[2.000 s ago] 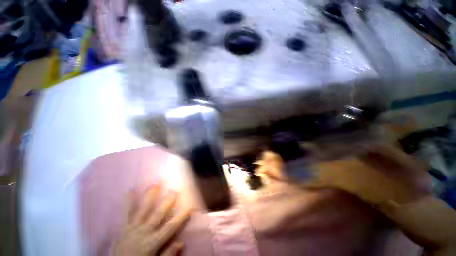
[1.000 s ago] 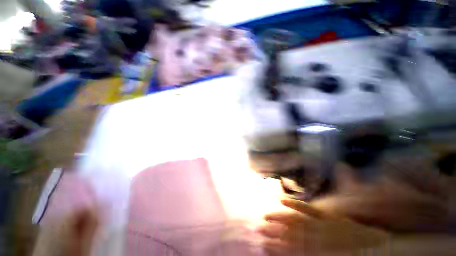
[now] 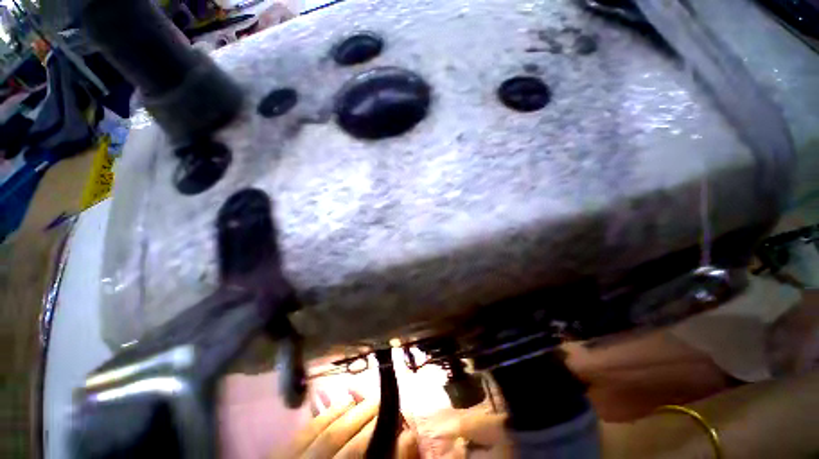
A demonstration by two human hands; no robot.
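Note:
Pink cloth [image 3: 256, 408] lies under the machine head, glowing in the lamp light near the needle area [image 3: 395, 354]. My left hand [image 3: 346, 432] has its fingers on the cloth just left of the needle area; its palm is cut off by the lower edge. My right hand [image 3: 471, 428] is on the cloth to the right, fingertips close to my left hand. Dark machine parts partly hide it, and whether it grips cloth cannot be told. The white scuffed machine head [image 3: 467, 170] with black plugs fills most of the view.
A shiny metal arm [image 3: 144, 394] juts out at the lower left. A dark grey post [image 3: 184, 85] stands on the head. The white table edge [image 3: 72, 314] and brown side board [image 3: 31, 332] are at left. Yellow and blue items [image 3: 99, 175] lie behind.
The view has moved close over the machine head, which now fills the frame. My left hand, at the far left a second ago, is now beside the needle area near my right hand.

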